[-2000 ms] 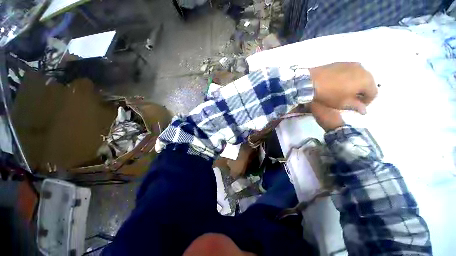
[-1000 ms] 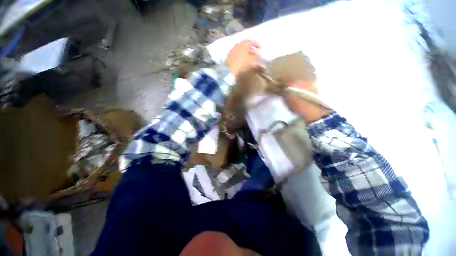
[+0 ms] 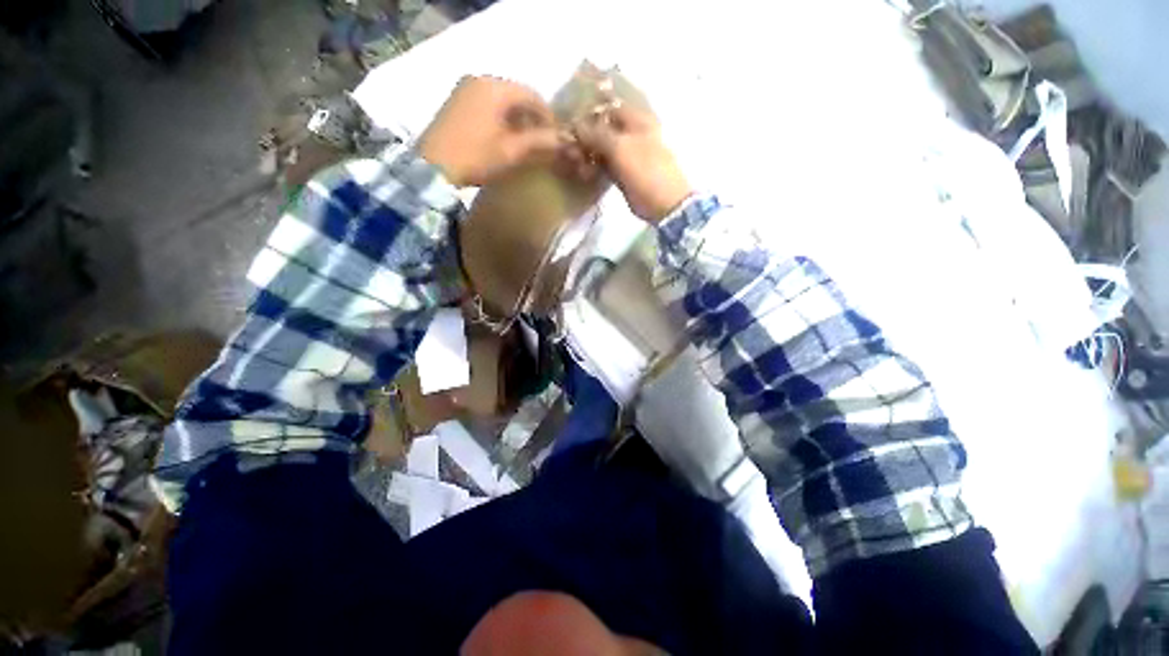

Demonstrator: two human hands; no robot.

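A khaki bundle of cut pieces (image 3: 517, 233) lies across the near left edge of the white table cover (image 3: 795, 115), its lower part over the edge. My left hand (image 3: 491, 132) and my right hand (image 3: 637, 156) meet on its upper part, fingertips pinched together close to each other. What the fingertips pinch looks like a thin tie, but it is blurred. The far end of the bundle shows beyond my fingers. Thin pale cords hang at the bundle's lower end. A grey-beige bundle (image 3: 637, 308) lies beside my right forearm.
White paper pieces (image 3: 442, 477) and brown scraps lie below the table's near edge. A cardboard box (image 3: 122, 513) with scraps stands at the lower left. Darker cloth bundles (image 3: 981, 64) with white ties lie along the far right. Scraps cover the floor at the upper left.
The view has shifted right. My hands, apart a second ago with the blurred khaki pieces between them, have come together on the bundle. Its khaki face now shows more clearly over the edge.
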